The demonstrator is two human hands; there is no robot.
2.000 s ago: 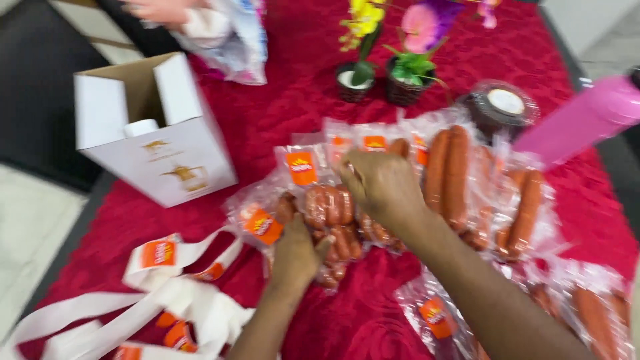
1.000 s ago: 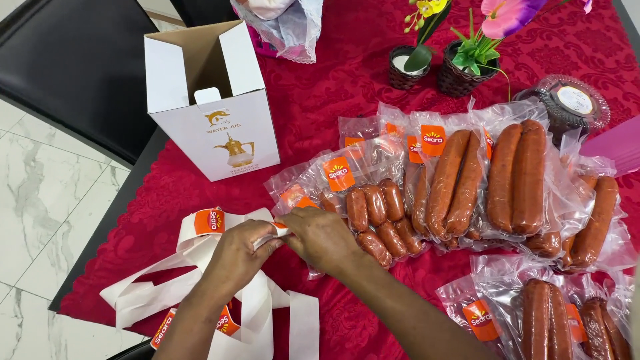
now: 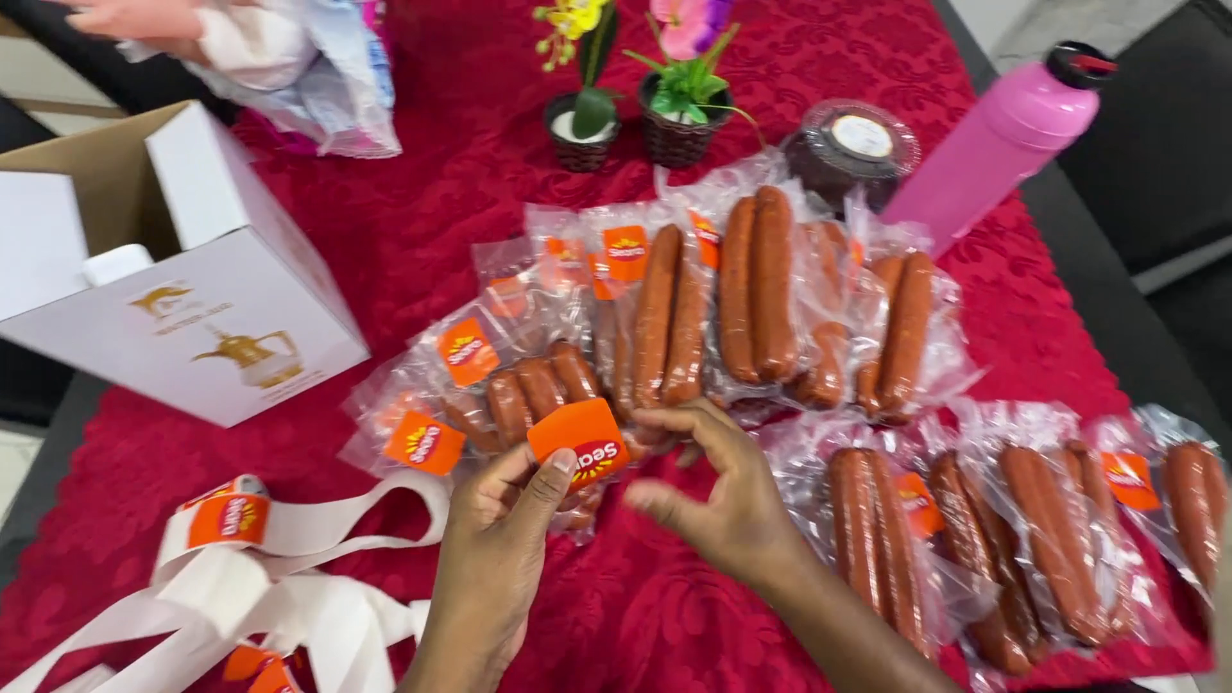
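Observation:
My left hand (image 3: 505, 534) pinches an orange brand sticker (image 3: 580, 445) between thumb and fingers, above the near edge of the sausage packs. Just right of the sticker is my right hand (image 3: 717, 481), its thumb and fingers apart and nothing seen between them. Clear vacuum packs of short sausages (image 3: 539, 390) lie behind the sticker, several with orange labels. Packs of long sausages (image 3: 756, 284) overlap to their right, and more sausage packs (image 3: 881, 539) lie at the lower right. A label roll (image 3: 226, 515) with loose white backing strip (image 3: 318, 616) rests at the lower left.
An open white carton (image 3: 279, 318) stands at the left, near a plastic bag (image 3: 356, 87). Two potted artificial flowers (image 3: 582, 130) (image 3: 683, 120), a lidded dark container (image 3: 852, 159) and a pink bottle (image 3: 1001, 144) stand beyond the packs on the red tablecloth (image 3: 462, 192).
My hands have moved from beside the backing strip to the front of the sausage packs. They were together one second ago; now they are apart, with the sticker in my left hand. The view has shifted.

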